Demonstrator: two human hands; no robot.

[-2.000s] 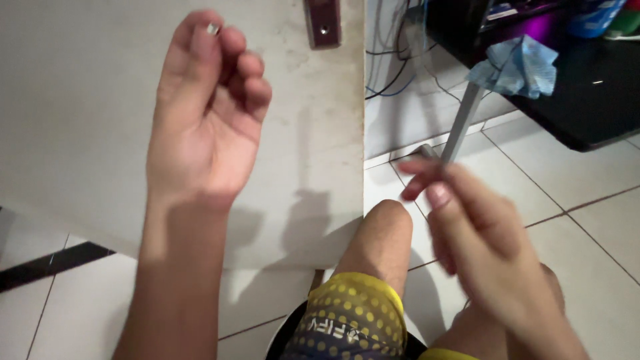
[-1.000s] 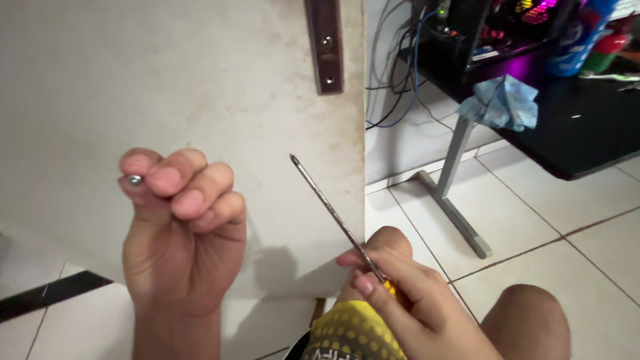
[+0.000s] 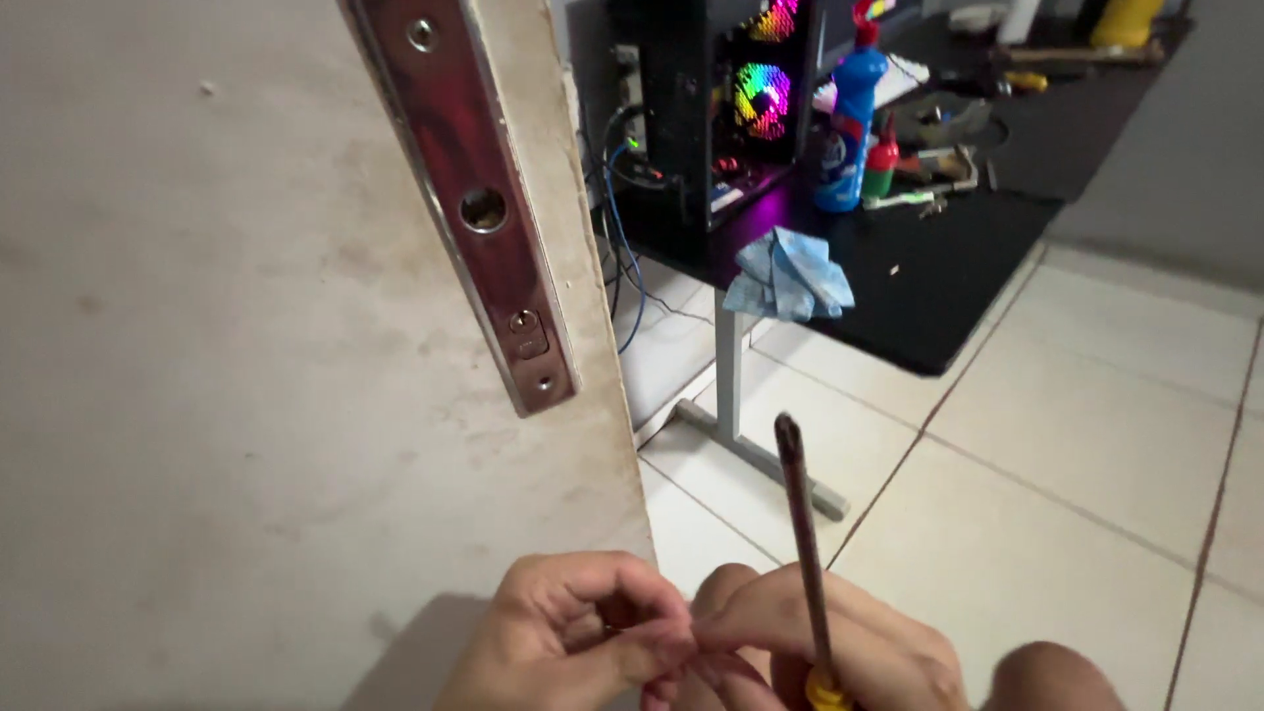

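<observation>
My left hand (image 3: pixel 583 632) is at the bottom centre, its thumb and fingertips pinched together and touching the fingertips of my right hand (image 3: pixel 839 632). Whatever small piece lies between the fingertips is mostly hidden. A Phillips screwdriver (image 3: pixel 805 533) with a yellow handle rests in my right hand, its tip pointing up. Above and left of the hands, a reddish metal lock plate (image 3: pixel 454 128) is fixed on the white door (image 3: pixel 247 346). The plate has a screw near its top, a round hole, a keyhole and a small hole at its lower end.
Behind the door's edge stands a black desk (image 3: pixel 889 316) with a blue cloth (image 3: pixel 790 276), a blue bottle (image 3: pixel 849 128), a red and green bottle (image 3: pixel 881 163), several tools and a lit computer case (image 3: pixel 681 109). Cables hang beside the desk's metal leg (image 3: pixel 729 375). A bare knee is at lower right.
My left hand, which held up a small metal screw, has come together with my right hand. The screwdriver now points more upright. The view has shifted, showing more of the lock plate.
</observation>
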